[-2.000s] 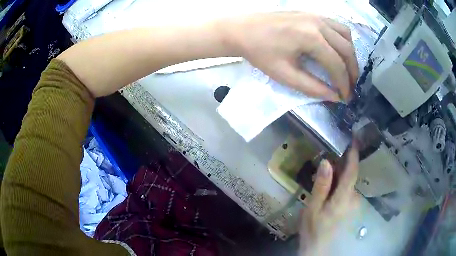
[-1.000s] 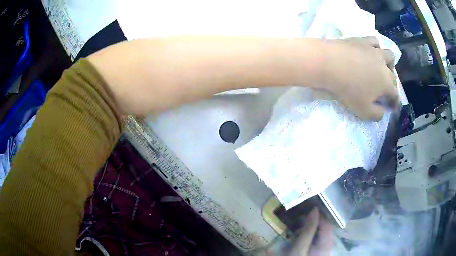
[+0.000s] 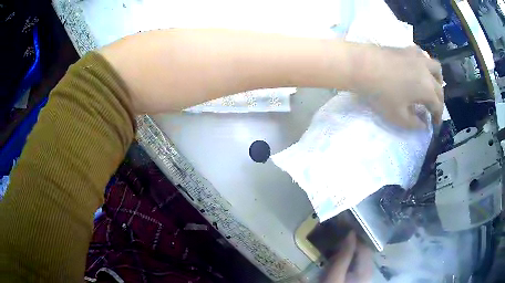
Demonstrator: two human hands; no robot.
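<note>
A white cloth piece lies over the table and the machine plate, its near corner by the round black spot. My left hand reaches across from the left with fingers curled down on the cloth's far right part, a bit of cloth showing between them. My right hand is blurred and cut off by the bottom edge, below the shiny cloth plate; its fingertips point up and its grip cannot be told. The dark needle area is at the cloth's lower right edge.
A white lace panel lies on the table under my left forearm. More bright white cloth lies beyond it. The pale machine head stands at right. The worn table edge runs diagonally above my lap.
Compared with one second ago, the view has shifted slightly and my left forearm sits a little higher, showing more of the lace panel. My left hand stays on the cloth.
</note>
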